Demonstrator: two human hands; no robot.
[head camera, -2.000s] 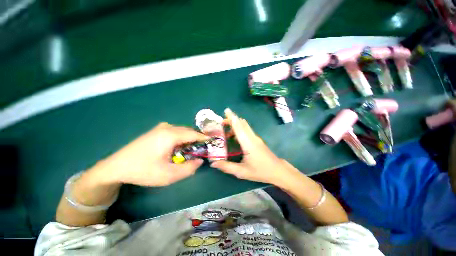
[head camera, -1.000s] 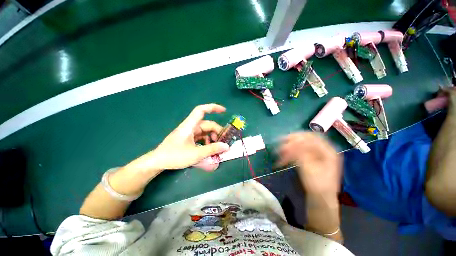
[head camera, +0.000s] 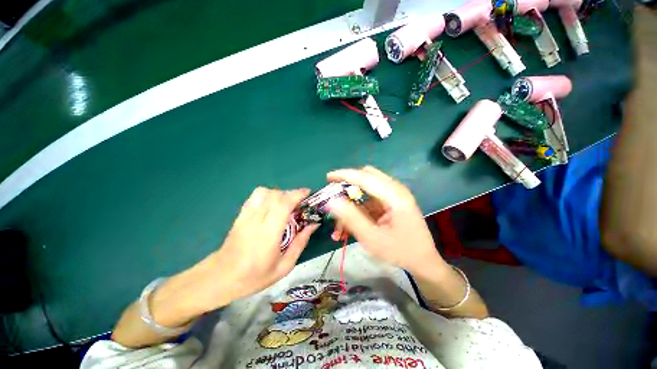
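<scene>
A half-built hair dryer (head camera: 289, 232) is held up in front of my chest, mostly hidden by my fingers. My left hand (head camera: 261, 234) grips its barrel end at the left. My right hand (head camera: 385, 216) holds the handle end and the circuit board (head camera: 313, 213) with its small parts. A yellow block (head camera: 354, 192) shows at the board's upper right end beside my right fingers. A red lead wire (head camera: 343, 261) and a thin dark wire hang down below my hands. Whether the board sits inside the handle I cannot tell.
Several half-built pink hair dryers (head camera: 472, 131) lie on the green bench top (head camera: 180, 187) at the right, with boards and wires out. A white edge rail (head camera: 216, 68) and metal post (head camera: 380, 13) are behind. Another person's arm (head camera: 625, 144) and blue clothing (head camera: 555, 230) are at the right.
My right hand, blurred and away from the dryer a second ago, has come back onto it. The dryer has turned in my hands. The other person's arm now reaches in larger at the right.
</scene>
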